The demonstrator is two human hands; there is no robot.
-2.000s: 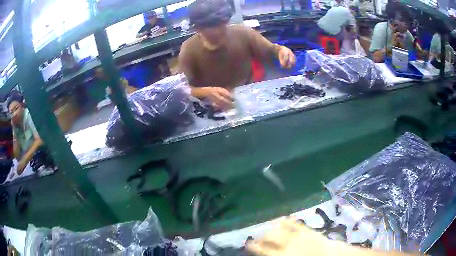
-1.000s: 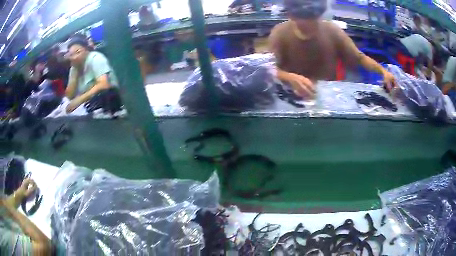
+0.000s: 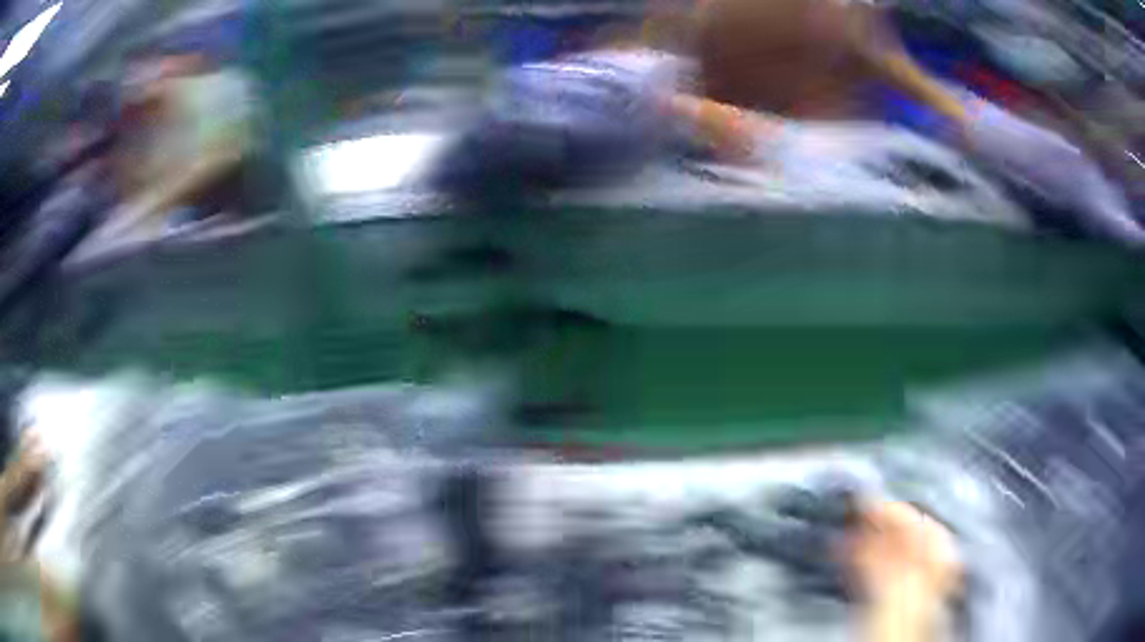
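The whole view is heavily blurred. My right hand (image 3: 899,558) shows at the lower right, over the right part of the dark smeared parts (image 3: 766,539) on the white work surface (image 3: 653,474). The blur hides its fingers, and I cannot tell if it holds anything. My left hand is not in view. A clear plastic bag with dark contents (image 3: 264,502) lies at the lower left. Another bag (image 3: 1067,452) lies at the right edge.
The green conveyor belt (image 3: 753,364) crosses beyond the work surface, with dark blurred parts (image 3: 515,326) on it. A person in brown (image 3: 772,57) works across the belt. Another person's hand (image 3: 25,470) shows at the left edge. A green post (image 3: 283,138) stands at the upper left.
The view has turned left since two seconds ago, then tilted down and blurred. My right hand, out of view one second ago, is in view over the parts.
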